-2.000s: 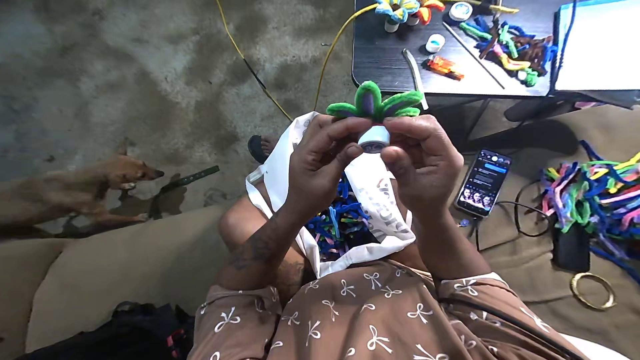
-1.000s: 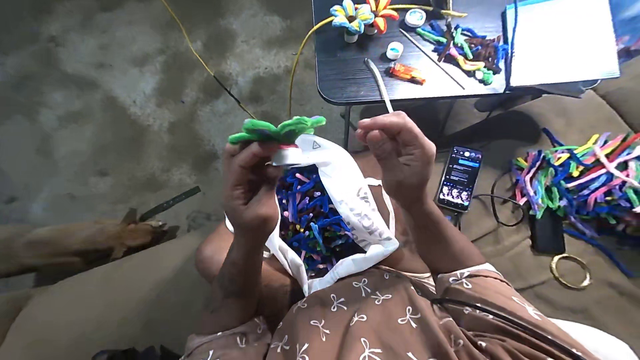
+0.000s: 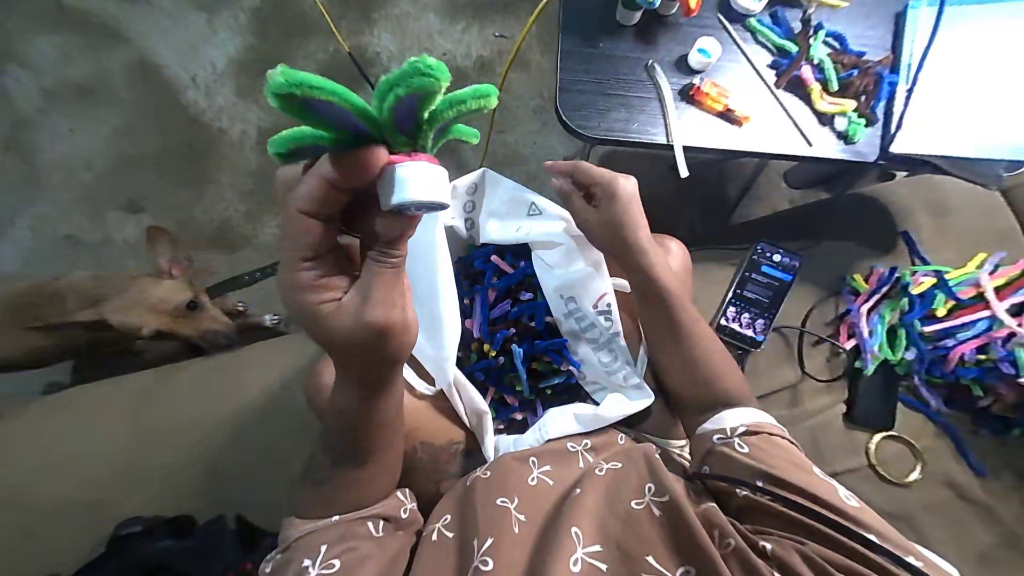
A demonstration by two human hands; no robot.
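Observation:
My left hand (image 3: 348,264) is raised and grips a small white pot (image 3: 414,186) with a pink rim. Green fuzzy pipe-cleaner petals (image 3: 404,100) with dark purple middles spread from its top. My right hand (image 3: 600,200) is loosely curled above the right side of a white bag (image 3: 560,264), with nothing plainly seen in its fingers; its inner side is partly hidden. The bag lies open on my lap, full of short pipe-cleaner pieces (image 3: 520,344), mostly blue.
A black table (image 3: 616,104) at the upper right holds a glue stick (image 3: 668,112), a thin rod, a white jar (image 3: 704,53) and pipe-cleaner scraps. Right of me on the sofa lie a phone (image 3: 758,296), a pipe-cleaner bundle (image 3: 936,312) and a gold-coloured ring (image 3: 894,458). A dog (image 3: 160,308) is at the left.
Both hands were at the pot two seconds ago; my right hand has come off it and my left hand has carried it leftward. The dog's head has lifted and turned.

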